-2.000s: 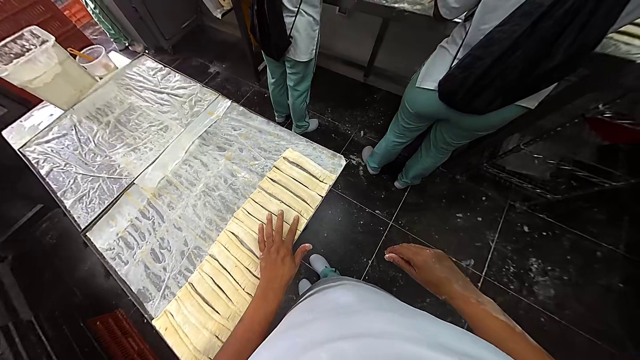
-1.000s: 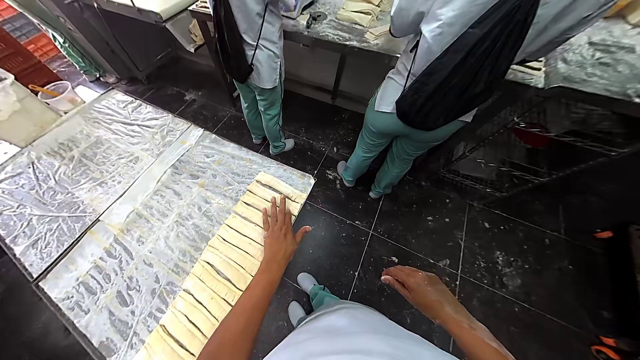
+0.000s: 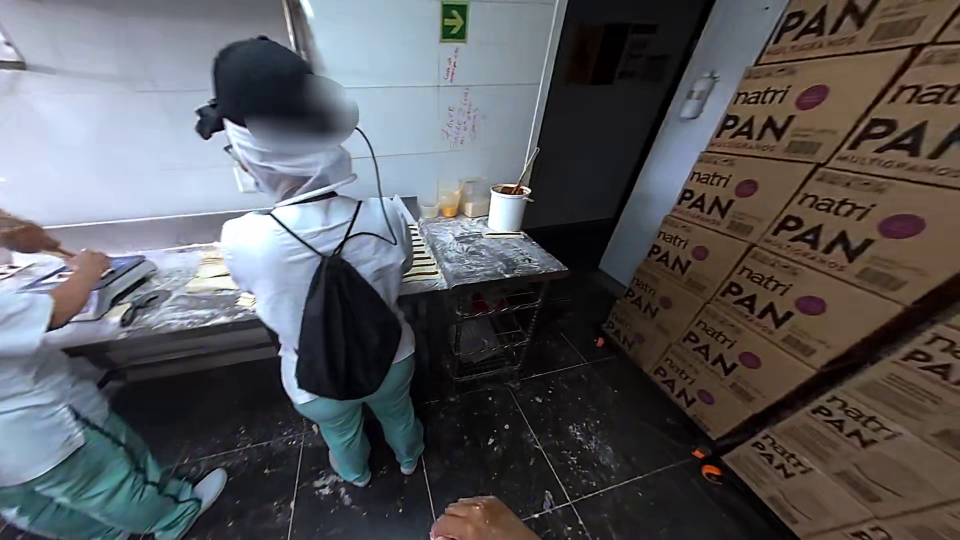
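At the bottom edge of the view, my right hand hangs over the dark tiled floor; its fingertips are cut off by the frame, so whether it holds anything cannot be told. My left hand is out of view. Ahead, a co-worker with a black drawstring bag stands at a floury worktable. Dark-striped dough strips lie beside that person. A white bucket with a handled tool in it stands at the table's back, near plastic containers.
Stacked cardboard boxes rise on the right, above orange-marked casters. A second co-worker stands at the left, by a scale and dough sheets. A wire rack sits under the table. White residue marks the floor tiles.
The view has swung up and right, away from the film-covered table with dough strips. My left hand, earlier resting on those strips, has left the view.
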